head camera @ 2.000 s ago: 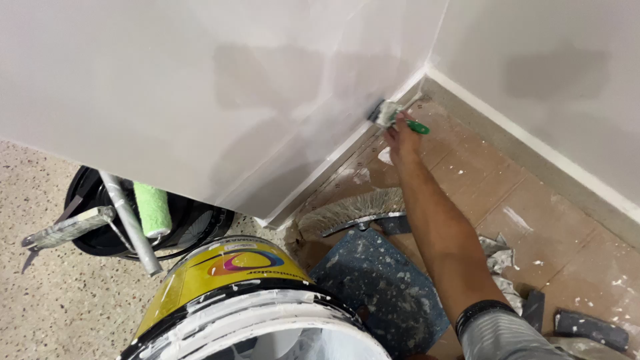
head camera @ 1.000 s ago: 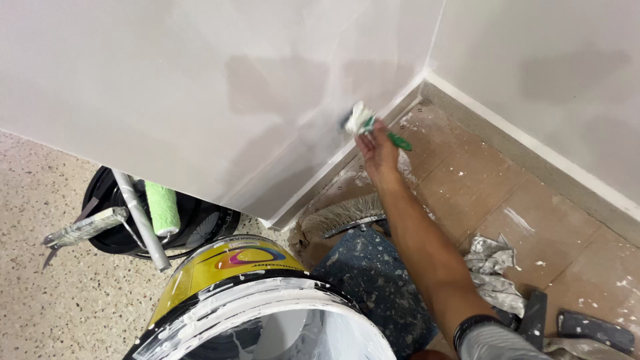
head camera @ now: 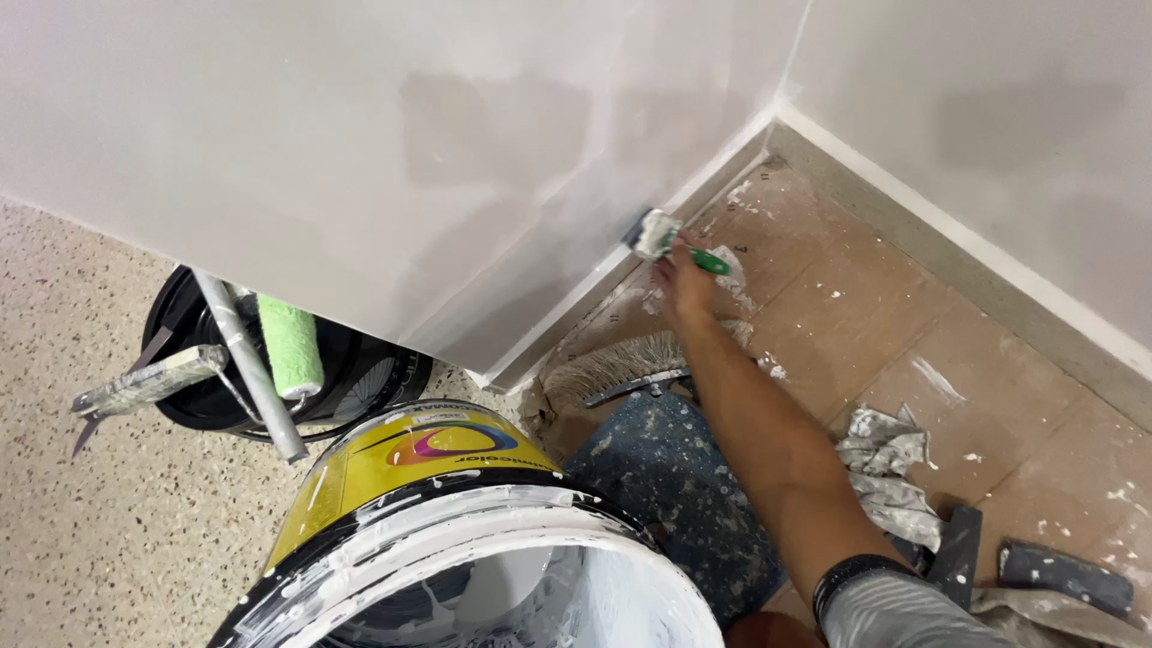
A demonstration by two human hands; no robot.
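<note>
My right hand grips a paintbrush with a green handle and paint-caked ferrule. Its dark bristles meet the lower wall, just above the white top edge of the skirting. Below my forearm stands a large yellow and black paint bucket, with white paint coating its inside and rim. My left hand is out of the frame.
A green paint roller and a paint-smeared handle rest on a black bucket. Beside the yellow bucket are a broom head and a speckled blue dustpan. A crumpled rag lies on the brown floor covering.
Between two and one seconds ago, my right hand moved with the brush along the wall, away from the corner. Now the brush is lower, near the skirting's top edge.
</note>
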